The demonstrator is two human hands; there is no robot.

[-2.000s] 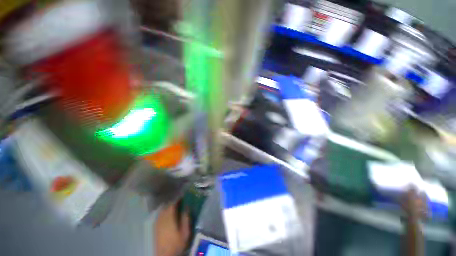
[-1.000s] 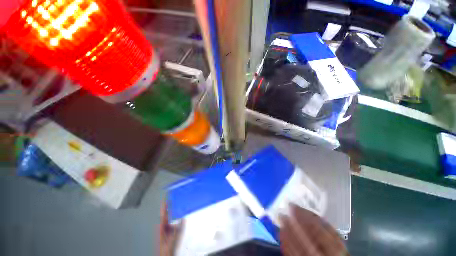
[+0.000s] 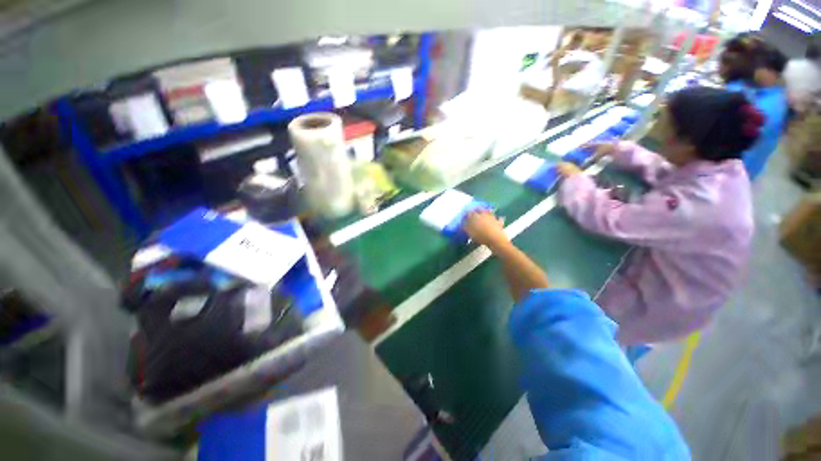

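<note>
My right hand, at the end of a blue sleeve, reaches forward and holds the near end of a blue and white product box on the green line belt. My left hand is not in view. Another blue and white box lies on the grey scale pan at the bottom left, cut off by the frame edge. The scale display is out of view.
The carton tray beside the scale holds black bagged items and a blue-white box. A plastic film roll stands behind the belt. A person in pink handles boxes farther along the belt.
The view has swung right along the belt. My hands held two boxes near the scale before; now my right hand is on a belt box and my left hand is out of view.
</note>
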